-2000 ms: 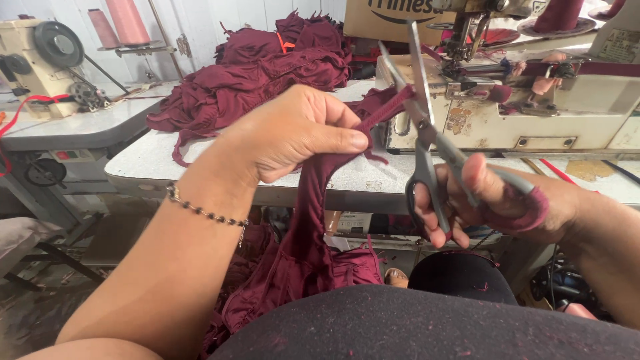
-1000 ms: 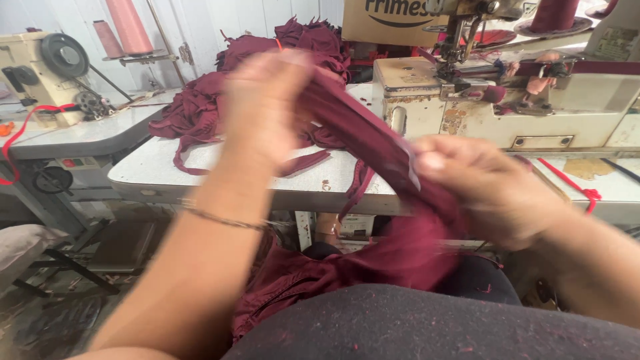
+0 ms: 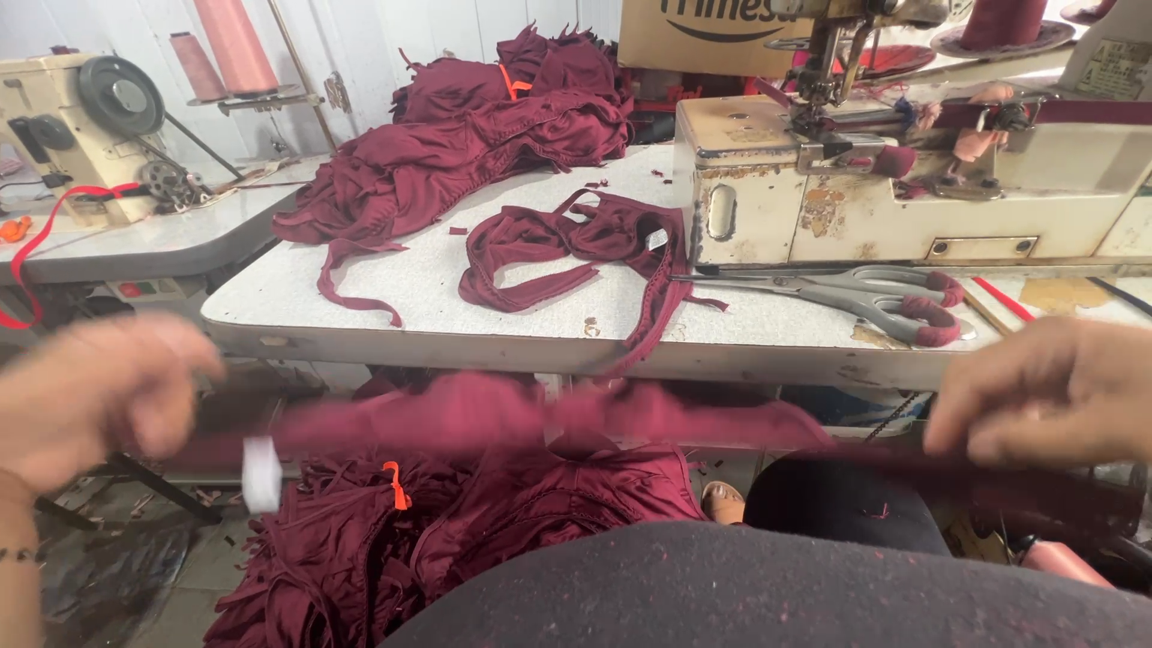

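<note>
Between my hands a blurred maroon garment, with a white label near its left end, is stretched level below the table edge. My left hand grips its left end, and my right hand grips its right end. Grey-handled scissors with cloth-wrapped finger loops lie on the table by the sewing machine. Left of them a maroon bra-like garment rests with one strap over the table's edge. More maroon garments with an orange tie are heaped below, near my lap.
A large pile of maroon garments lies at the back of the white table. An industrial sewing machine stands on the right, another sewing machine on the left. Pink thread cones and a cardboard box are behind.
The scissors, in my right hand two seconds ago, now lie on the table. A garment now rests beside them. My hands have moved wide apart with another garment stretched between them.
</note>
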